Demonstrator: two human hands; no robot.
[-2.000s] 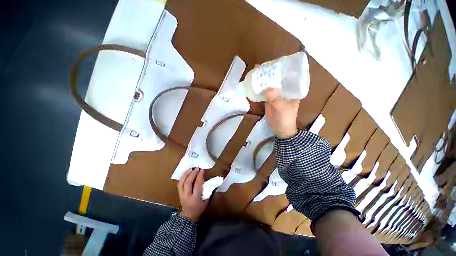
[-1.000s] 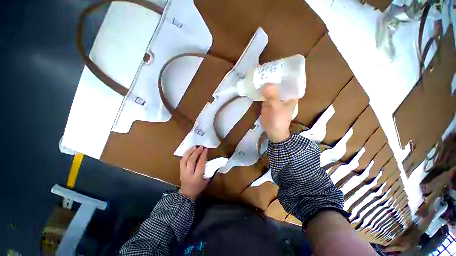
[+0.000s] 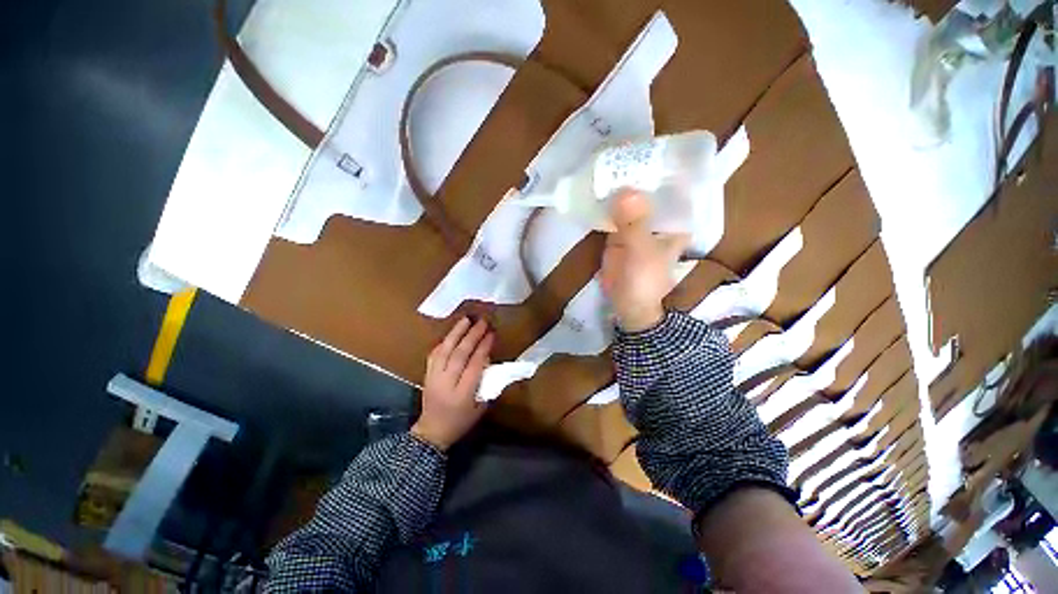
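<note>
My right hand (image 3: 640, 265) grips a translucent white squeeze bottle (image 3: 685, 186) with handwritten marks. The bottle lies nearly level, its thin pale nozzle pointing left over a stepped white piece (image 3: 464, 284), near the small dark mark midway along its edge. My left hand (image 3: 455, 377) has its fingertips on the brown panel (image 3: 337, 284) just below that piece's lower end. A small white wad (image 3: 497, 381) shows at its thumb side, partly hidden and hard to part from the white piece beside it. Brown handle loops (image 3: 408, 128) cross the white pieces.
Overlapped brown panels with white pieces (image 3: 801, 325) run to the lower right. A white covering (image 3: 864, 87) and more brown sheets (image 3: 986, 279) lie beyond. A grey metal stand (image 3: 174, 435) and yellow floor line (image 3: 172, 337) are at the lower left.
The view has shifted, so the panels sit higher in the picture. The nozzle has moved along the white piece's edge from its upper part to near the middle mark. The left hand stays near the lower end.
</note>
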